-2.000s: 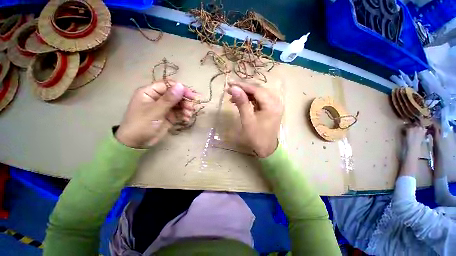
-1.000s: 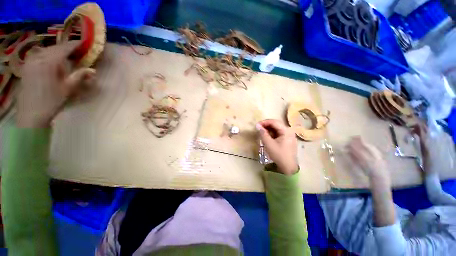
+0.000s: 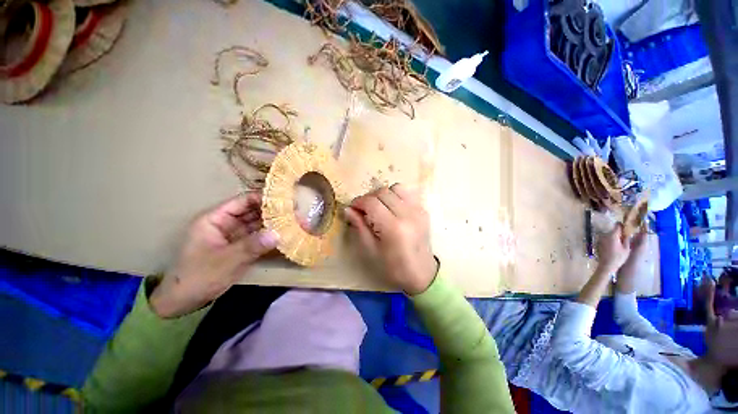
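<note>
My left hand [image 3: 212, 252] holds a tan ribbed straw ring [image 3: 281, 200] by its left edge, tilted above the table. My right hand [image 3: 398, 236] is at the ring's right edge with thumb and fingers bent together; whether they grip the ring or something small is hidden. A bunch of thin brown cord loops [image 3: 257, 147] lies just behind the ring. The cardboard pad [image 3: 388, 158], with small brown spots, lies behind my right hand. No white glue dab shows on it.
A tangled cord pile [image 3: 376, 74] and a white glue bottle [image 3: 460, 73] lie at the back. Red-banded straw rings [image 3: 57, 63] lie at far left. A blue crate [image 3: 526, 77] stands back right. Another person's hands [image 3: 617, 247] hold a ring near stacked rings [image 3: 591, 179].
My left hand has come back from the left pile with a straw ring. My right hand has moved left to it. The ring right of the pad is gone from its place. The view has turned.
</note>
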